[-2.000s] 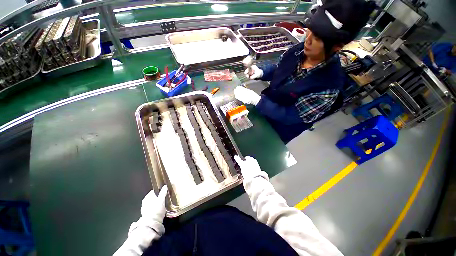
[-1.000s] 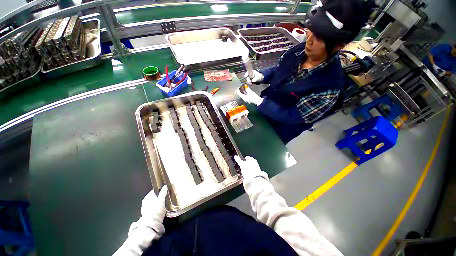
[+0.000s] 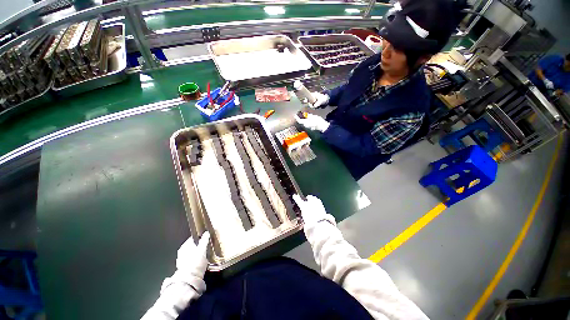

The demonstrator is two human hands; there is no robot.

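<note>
A stainless steel tray with pale lining lies on the green bench in front of me, slightly turned. Dark grey ferrite-core parts stand in it in long rows, with a short row at the upper left. My left hand, in a white glove, holds the tray's near left corner. My right hand, also in a white glove, holds its right side near the front corner. The fingertips of both hands are partly hidden at the tray's rim.
Beyond the tray are a blue box of hand tools, a green-rimmed roll and an orange-and-white box. A coworker works at the right. More trays stand behind; a blue stool is on the floor.
My hands and the tray have not moved. The coworker's hands have shifted, and the white object in one hand has tilted to the left and come lower.
</note>
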